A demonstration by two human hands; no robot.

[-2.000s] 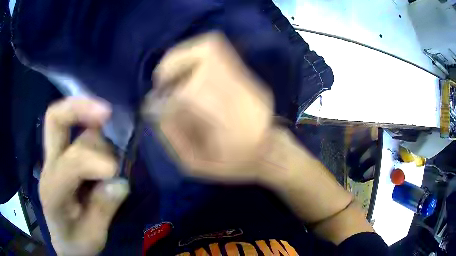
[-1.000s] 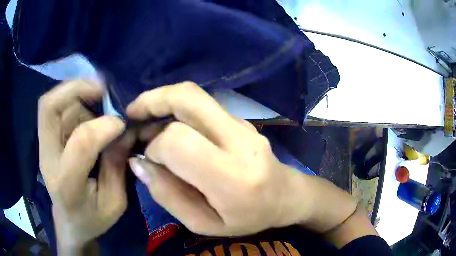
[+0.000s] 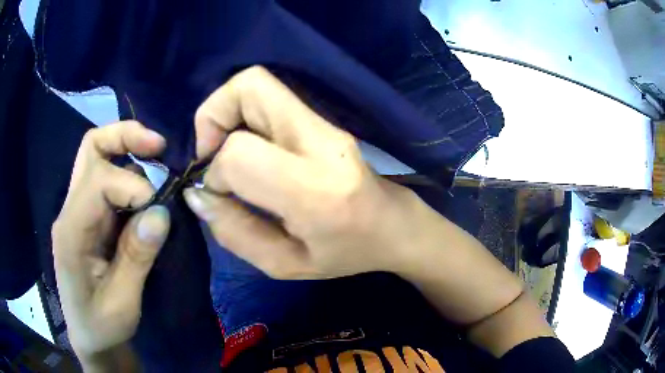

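A dark navy denim garment (image 3: 292, 51) hangs over the table edge and down across my lap, with thin tan stitch lines. My left hand (image 3: 117, 218) pinches a narrow dark seam edge (image 3: 173, 183) between thumb and fingers, at left of centre. My right hand (image 3: 284, 182) grips the same seam just to the right, its fingertips close to my left fingers. Whether it also holds a small tool is hidden. Pale lining (image 3: 95, 104) shows beside and above my left hand.
The white sewing table (image 3: 561, 120) lies at the right, under the stitched garment end. Beyond its near edge a lower white surface (image 3: 572, 291) bears a red round thing (image 3: 590, 258) and a blue container (image 3: 609, 288). My blue jeans show below the hands.
My right hand was blurred and lifted off two seconds ago, then came to the seam beside my left hand. The seam is now more exposed between the fingertips, and the denim has shifted slightly right.
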